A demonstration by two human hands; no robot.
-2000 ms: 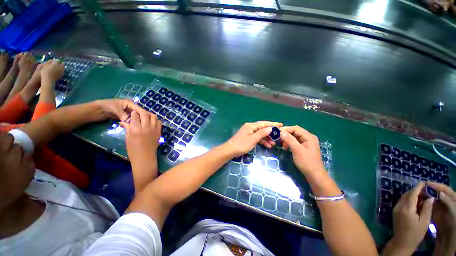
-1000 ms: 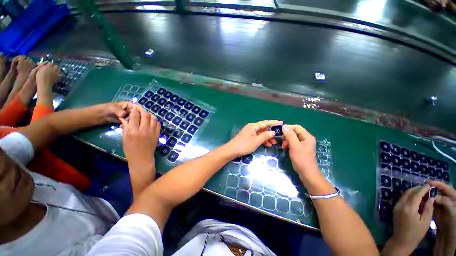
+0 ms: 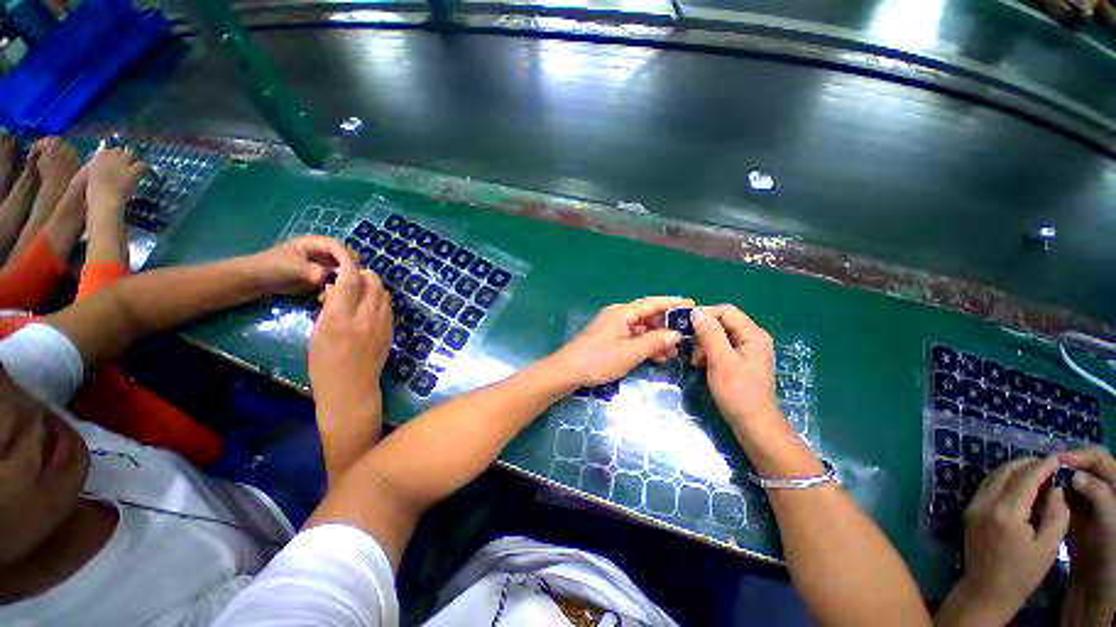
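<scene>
My left hand (image 3: 624, 337) and my right hand (image 3: 737, 361) meet above the bench and hold one small square unit (image 3: 680, 321) between their fingertips. It has a black face with a paler centre mark and a thin pale edge. Both thumbs and forefingers touch it; its underside is hidden. Below my hands lies a clear blister tray (image 3: 658, 494), mostly empty pockets with green showing through and a strong glare. A few dark pieces show at its upper left, partly under my left hand.
A neighbour's hands (image 3: 349, 306) work beside a tray of black pieces (image 3: 459, 276) at left. Another person's hands (image 3: 1022, 514) are by a tray (image 3: 979, 380) at right. The conveyor belt (image 3: 551, 135) carries small units (image 3: 760, 180). A green post (image 3: 263, 92) stands left.
The units on the belt have moved left. The square unit in my fingers has turned slightly, and my hands stay in nearly the same place.
</scene>
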